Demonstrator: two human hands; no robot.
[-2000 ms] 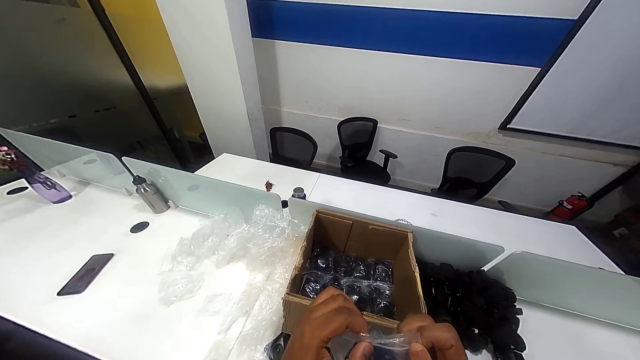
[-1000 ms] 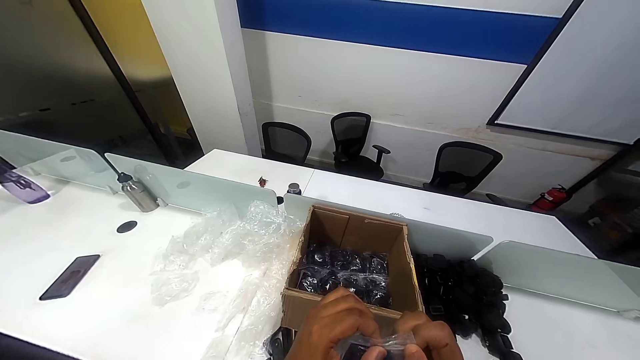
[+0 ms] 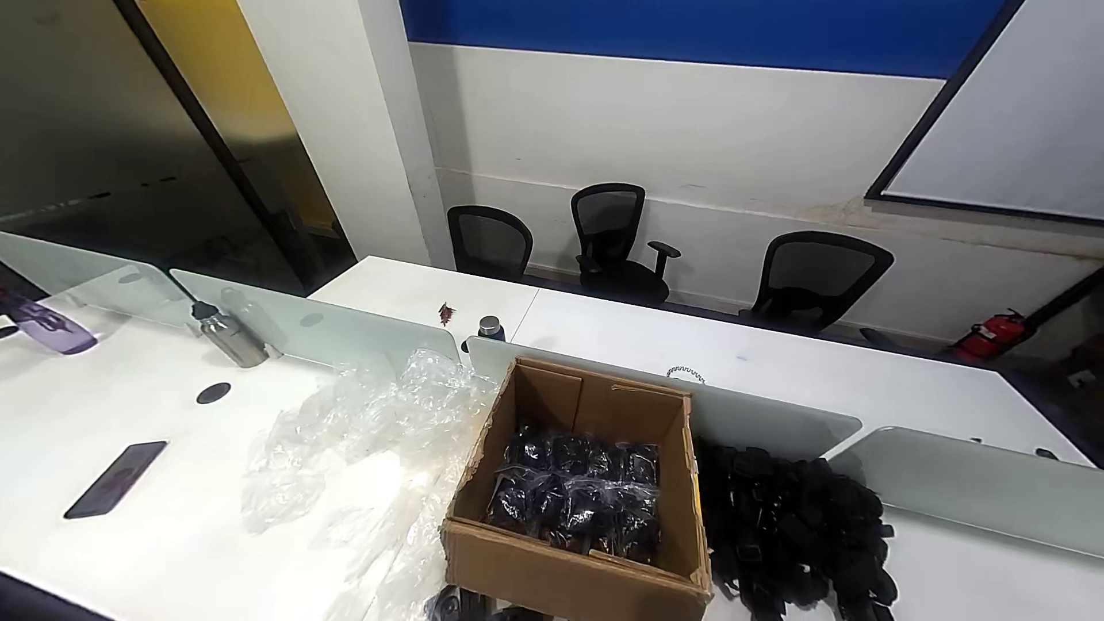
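Neither of my hands shows in the head view now. An open cardboard box [image 3: 569,573] stands on the white desk at the lower middle. Inside it lie several black items in clear plastic bags [image 3: 582,500], set in rows. To the right of the box is a heap of black items [image 3: 798,526], perhaps straps or cables; their exact kind cannot be told. Crumpled clear plastic bags [image 3: 345,440] are spread to the left of the box. Another black item [image 3: 457,604] shows partly at the bottom edge, in front of the box.
A smartphone [image 3: 116,479], a metal bottle [image 3: 228,335] and a purple bottle [image 3: 52,326] lie or stand on the left. Frosted desk dividers [image 3: 319,323] run behind the box. Beyond them are a second white desk [image 3: 621,332], a dark bottle [image 3: 491,329] and mesh chairs [image 3: 608,224].
Both hands, earlier in front of the box with a clear plastic bag between their fingers, have gone out of view.
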